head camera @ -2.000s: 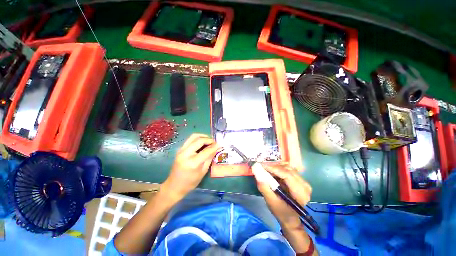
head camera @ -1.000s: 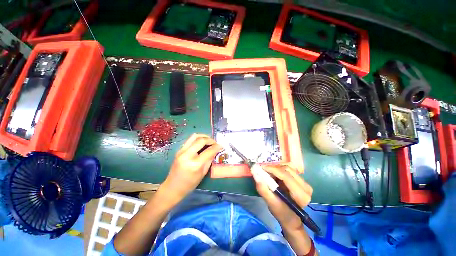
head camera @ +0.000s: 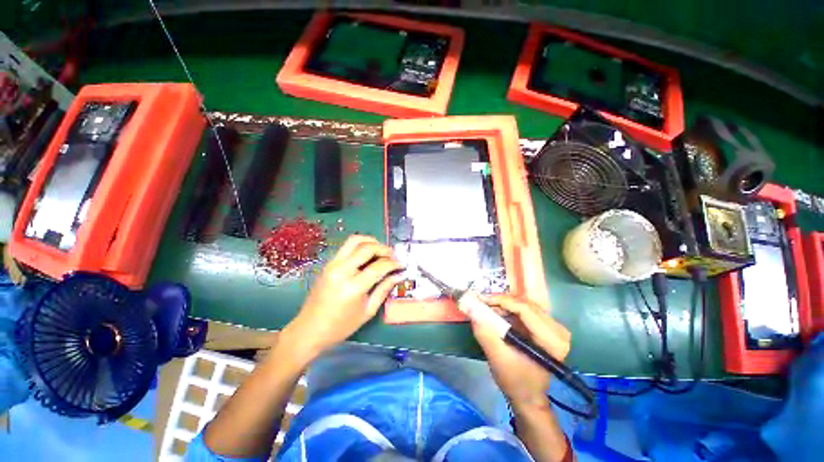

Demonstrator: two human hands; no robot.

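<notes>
An open tablet (head camera: 447, 194) lies in an orange-red foam tray (head camera: 529, 239) in front of me, its silver battery up and a bright circuit board (head camera: 452, 262) at the near end. My right hand (head camera: 524, 347) holds a soldering iron (head camera: 492, 318) with a pale collar and black handle; its thin tip touches or hovers over the board. My left hand (head camera: 351, 287) has its fingertips pinched at the board's left edge; what they hold is too small to tell. A thin solder wire (head camera: 203, 106) hangs down from above left and ends near the red-wired components (head camera: 291, 245); its lower run is hard to see.
Left are black strips (head camera: 328, 176), stacked trays (head camera: 167, 171) with a tablet and a blue fan (head camera: 90, 347). Right are a black fume fan (head camera: 581, 176), a whitish cup (head camera: 614, 248), a yellowish box (head camera: 725, 226) and another tray (head camera: 800, 298). Two trayed tablets (head camera: 379, 59) lie behind.
The two trays behind have shifted right in view. My right hand and the iron's handle have moved slightly right and down. My left hand stays at the board's left edge, its fingers slightly changed.
</notes>
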